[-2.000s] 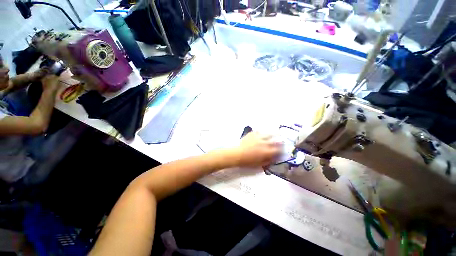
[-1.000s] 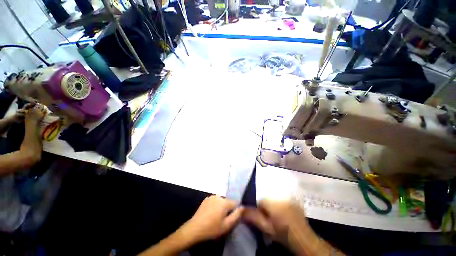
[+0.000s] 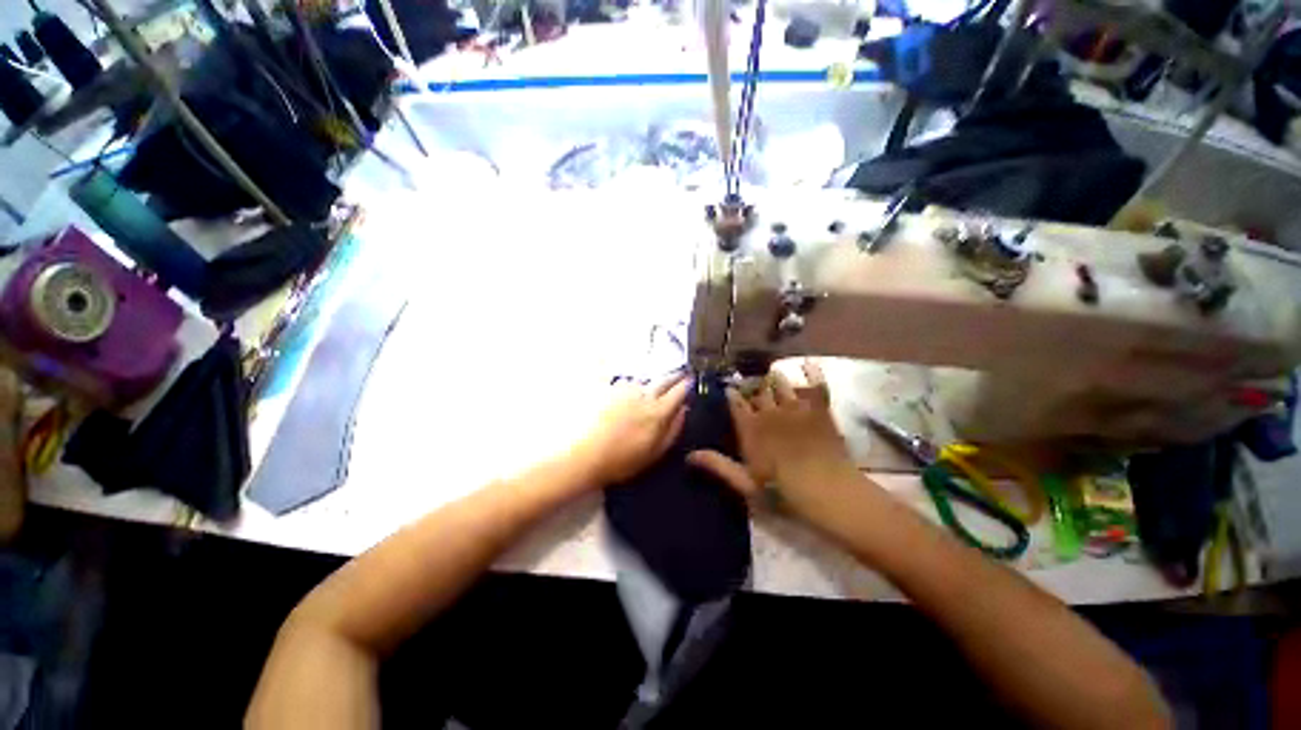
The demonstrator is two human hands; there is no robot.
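A black collar piece (image 3: 682, 499) lies under the needle area of the cream sewing machine (image 3: 885, 307) and runs toward me over the table's front edge, where a pale grey part hangs down. My left hand (image 3: 638, 428) lies on its left edge, fingertips close to the presser foot. My right hand (image 3: 785, 445) lies on its right edge, fingers spread, thumb on the black fabric. The needle and presser foot are mostly hidden by the machine head and fingertips. Grey-blue curved cut pieces (image 3: 325, 407) lie at the left of the table.
Scissors (image 3: 976, 502) with green and yellow-orange handles lie right of the needle, beside a bright green packet (image 3: 1066, 513). A purple machine end (image 3: 89, 317) and black cloth (image 3: 179, 432) are at the left. Dark cloth (image 3: 1013, 157) is heaped behind the machine.
My hands have moved from the table's front edge up to the needle, with the fabric now under the machine head, its black side up. The view has shifted right.
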